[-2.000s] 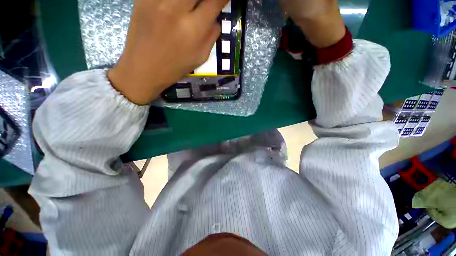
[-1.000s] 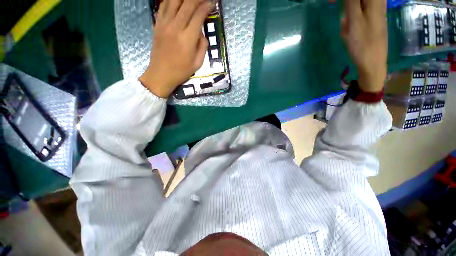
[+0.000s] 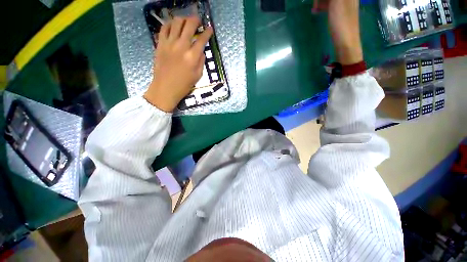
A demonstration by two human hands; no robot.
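Note:
A phone housing lies on bubble wrap at the upper middle. A battery with black-and-white squares and yellow edges sits inside it. My left hand lies palm down over the housing, its fingers bent and the index finger apart, and hides part of the battery. My right hand is off to the right above the green mat. The top edge cuts it off, so its fingertips are mostly hidden.
A second housing lies on bubble wrap at the left. Dark film sheets lie between. A battery tray is at the upper right, with stacked trays below bench level. A wrist strap is on my right wrist.
The view has shifted, showing more of the housing's upper end. My left hand stays on the housing. My right hand moved from beside the bubble wrap out to the right.

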